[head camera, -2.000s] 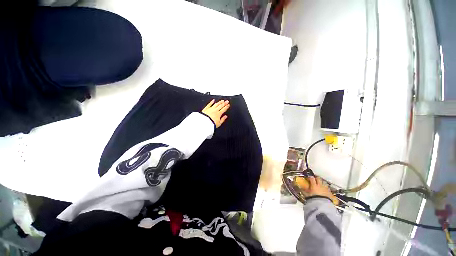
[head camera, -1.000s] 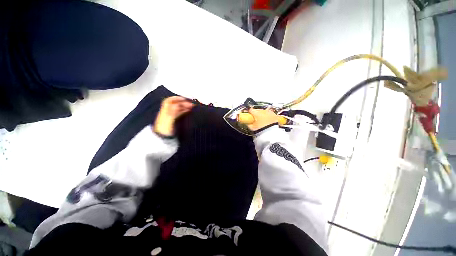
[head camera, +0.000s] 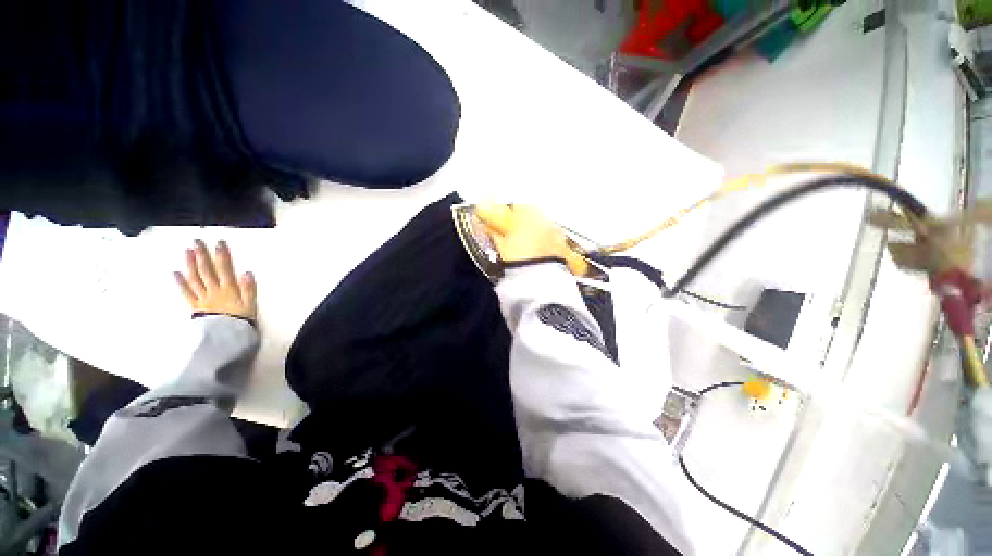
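Dark shorts (head camera: 403, 326) lie on the white-covered ironing table (head camera: 566, 98) in front of me; the stripes are hard to make out. My right hand (head camera: 530, 235) holds the steam iron (head camera: 475, 241) by its yellow-orange handle. The iron's metal body rests at the top corner of the shorts, near the waistband. My left hand (head camera: 220, 289) lies flat with fingers spread on the white cover, left of the shorts, and holds nothing. My right sleeve hides the right part of the shorts.
A navy padded board (head camera: 348, 98) with a dark stack (head camera: 131, 130) over it fills the upper left. The steam hose (head camera: 761, 174) and black cable (head camera: 783, 201) arc to the right. A dark box (head camera: 775, 317) and a socket with a yellow plug (head camera: 755, 388) are on the white ledge.
The iron, first at the right table edge, came onto the shorts and moved left along the waistband. My left hand left the shorts for the cover at left. The view has shifted.
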